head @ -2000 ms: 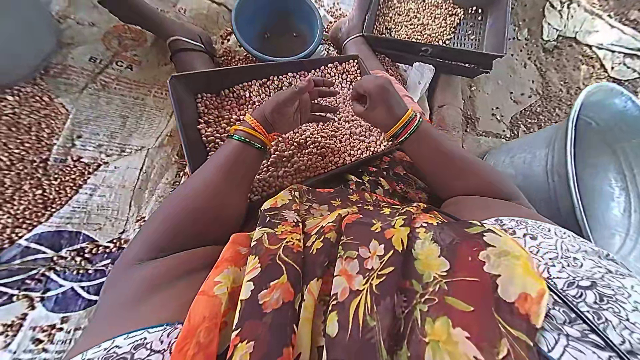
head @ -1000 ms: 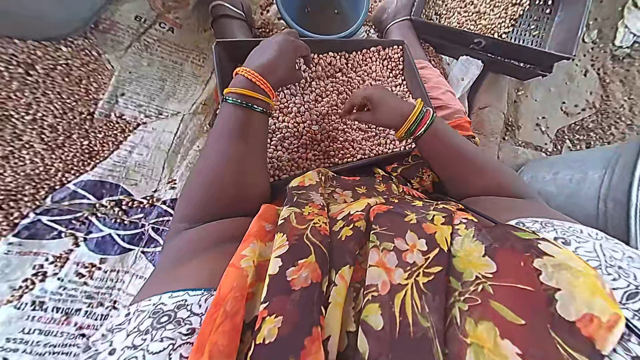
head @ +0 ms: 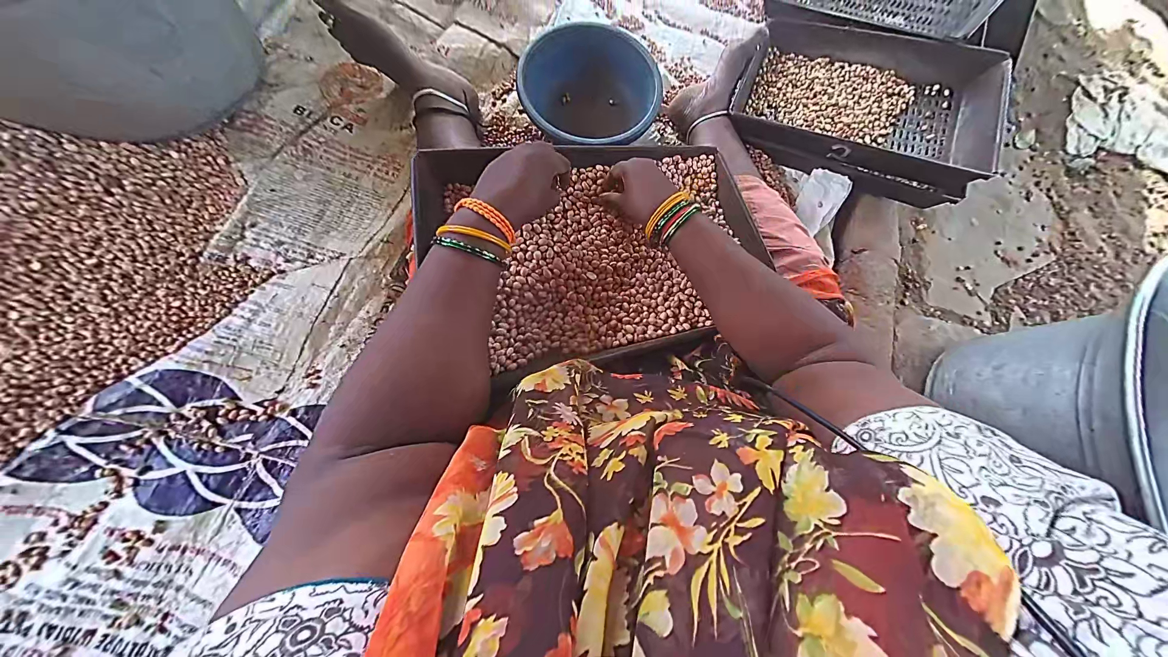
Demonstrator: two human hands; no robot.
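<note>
A dark rectangular tray (head: 426, 196) lies across my lap, filled with reddish-brown nuts or beans (head: 593, 283). My left hand (head: 525, 185) is over its far left part, fingers curled down at the nuts; whether a nut is between them cannot be seen. To its right, my right hand (head: 637, 190) is bent over the far middle of the tray, thumb and fingertips close together near the nuts, their contents too small to tell. Bangles circle both wrists. Just beyond the tray's far edge stands a blue plastic tub (head: 590, 82) with a few small bits inside.
A second dark tray (head: 981, 109) with paler nuts and a slotted bottom is at the far right, another behind it. A metal bucket (head: 1031, 392) lies at the right. Nuts (head: 100, 255) are heaped on printed sacking (head: 301, 192) at left, near a large grey vessel (head: 128, 64).
My left hand is at the tray's far left part, after being near its middle two seconds ago. My right hand has moved farther from my body since one second ago.
</note>
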